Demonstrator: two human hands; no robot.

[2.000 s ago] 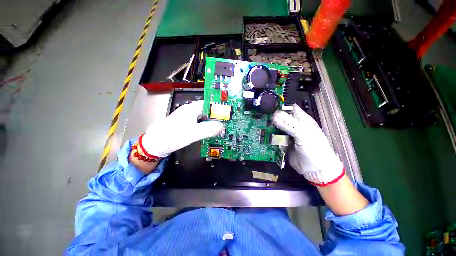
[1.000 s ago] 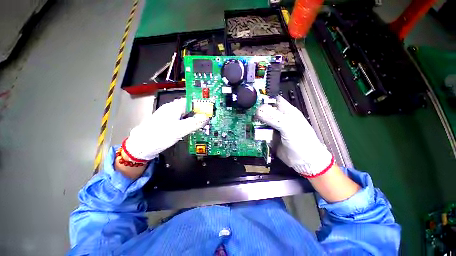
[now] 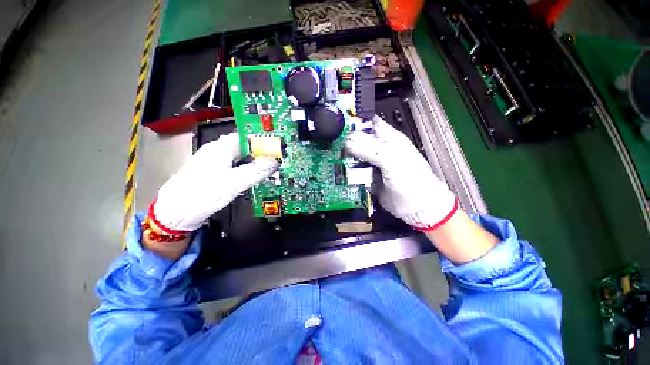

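Note:
A green circuit board [image 3: 306,167] is held up over the black carrier [image 3: 321,239], its part side facing me. Two large black capacitors [image 3: 326,122] stand in its upper middle, a yellow transformer [image 3: 266,147] at its left, and a black connector row [image 3: 365,93] at its upper right. My left hand [image 3: 207,178], in a white knit glove, grips the left edge with the thumb over the front. My right hand [image 3: 403,171], also gloved, grips the right edge. The fingers behind the board are hidden.
Behind the board stand an open bin with slim silvery pieces [image 3: 203,89], a bin with black and yellow parts, and bins of grey-tan metal pieces [image 3: 338,18]. A loaded black carrier [image 3: 513,71] lies on the green surface at right. Another board [image 3: 626,303] shows at lower right.
The whole view has shifted, so bench, bins, board and hands appear further left and slightly higher. The board looks slightly more tilted. Both hands keep the same hold.

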